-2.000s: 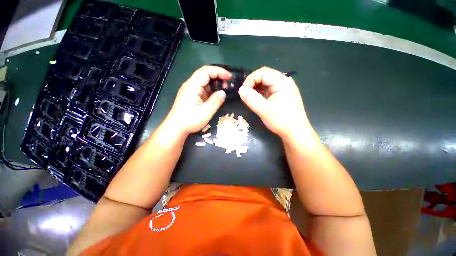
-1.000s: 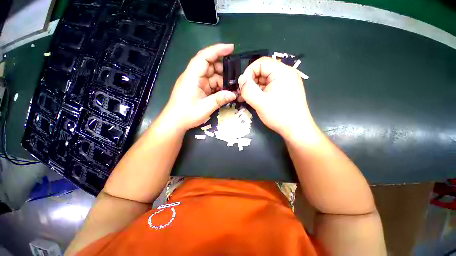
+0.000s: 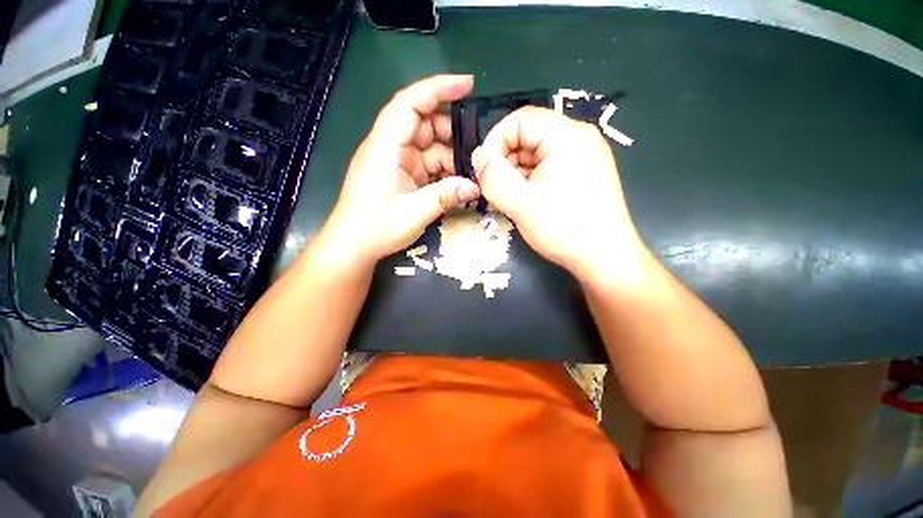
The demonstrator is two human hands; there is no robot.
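Observation:
A black plastic housing [image 3: 465, 137] stands up between my hands above the work surface. My left hand [image 3: 400, 167] holds it at its left side and lower corner, with the thumb at the bottom. My right hand [image 3: 547, 177] has its thumb and forefinger pinched together against the housing; I cannot tell whether a small part is between them. The right hand hides part of the housing. A pile of pale strips [image 3: 474, 251] lies just below the hands. Longer pale strips [image 3: 615, 128] lie beyond my right hand, beside small dark parts [image 3: 584, 108].
A large glossy black blister tray [image 3: 182, 182] covers the left of the dark green surface [image 3: 749, 192]. A dark phone or screen [image 3: 403, 12] is at the far edge. A cardboard box [image 3: 825, 405] is below at right, with a red object [image 3: 904, 386] beside it.
Since the first frame my hands have opened around the housing, showing more of it, and the longer strips have come into view. Since the second frame the right fingers have moved slightly over the housing.

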